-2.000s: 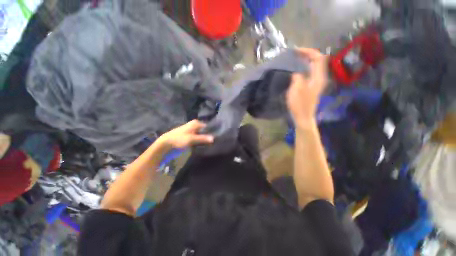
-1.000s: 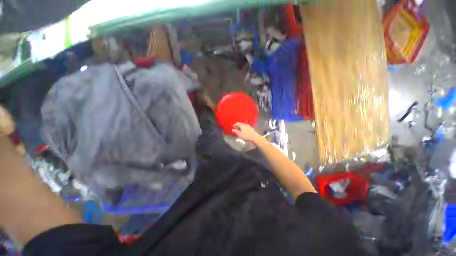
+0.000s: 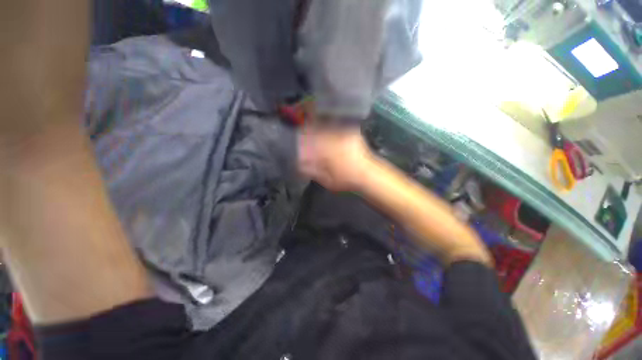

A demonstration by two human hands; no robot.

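Note:
A grey garment lies heaped on the left, beside and partly over my lap, with a long seam and small white bits on it. Another grey cloth piece hangs from the top edge, blurred. My right hand is blurred, closed at the lower end of that hanging piece. My left forearm fills the left side, and my left hand is cut off by the picture's edge.
The green-edged table runs along the upper right. Scissors with orange and red loops lie on it, near the teal machine panel. A red crate is under the table, and a red-yellow frame is at lower right.
The view has turned from the floor to the table and machine. My right hand has moved from near the red round stool top to the hanging grey cloth. My left arm reaches higher.

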